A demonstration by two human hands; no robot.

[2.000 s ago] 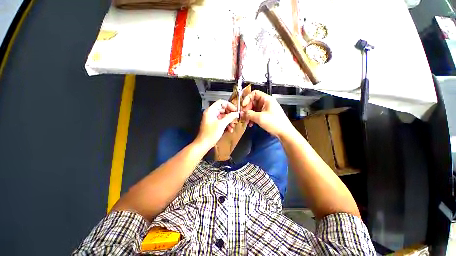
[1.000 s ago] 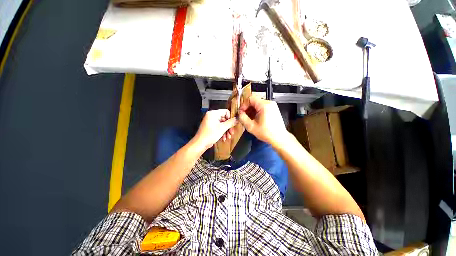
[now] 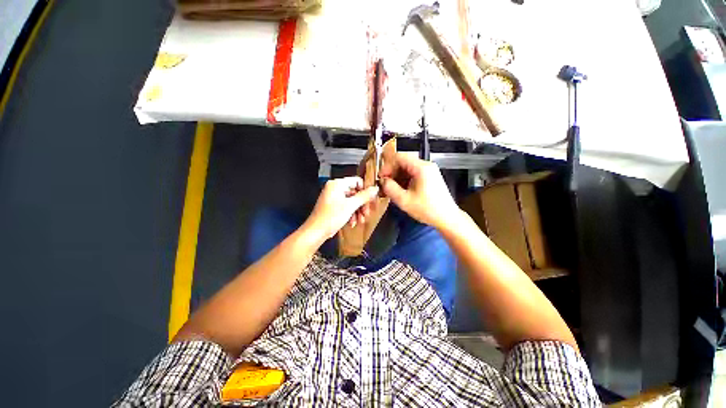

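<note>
A brown leather pouch (image 3: 355, 237) hangs above my lap, its upper end around the pale tip of the narrow bar anvil (image 3: 377, 100), which sticks out over the table edge. My left hand (image 3: 344, 204) grips the pouch's left side near the bar tip. My right hand (image 3: 415, 187) is at the pouch's right side, thumb and fingertips pinched together at the bar tip. Whether a small rivet is between the fingertips is too small to tell. The fingertips of both hands nearly touch.
On the white table (image 3: 215, 80) lie a claw hammer (image 3: 458, 70), two rivet dishes (image 3: 500, 85), a small hammer (image 3: 573, 119) over the right edge and a stack of pouches (image 3: 239, 8). A thin dark punch (image 3: 424, 131) projects right of the bar. A cardboard box (image 3: 513, 223) stands below.
My right hand has moved slightly down from its place two seconds ago, and its fingers are more closed. My left hand has stayed almost the same. The view has shifted slightly.
</note>
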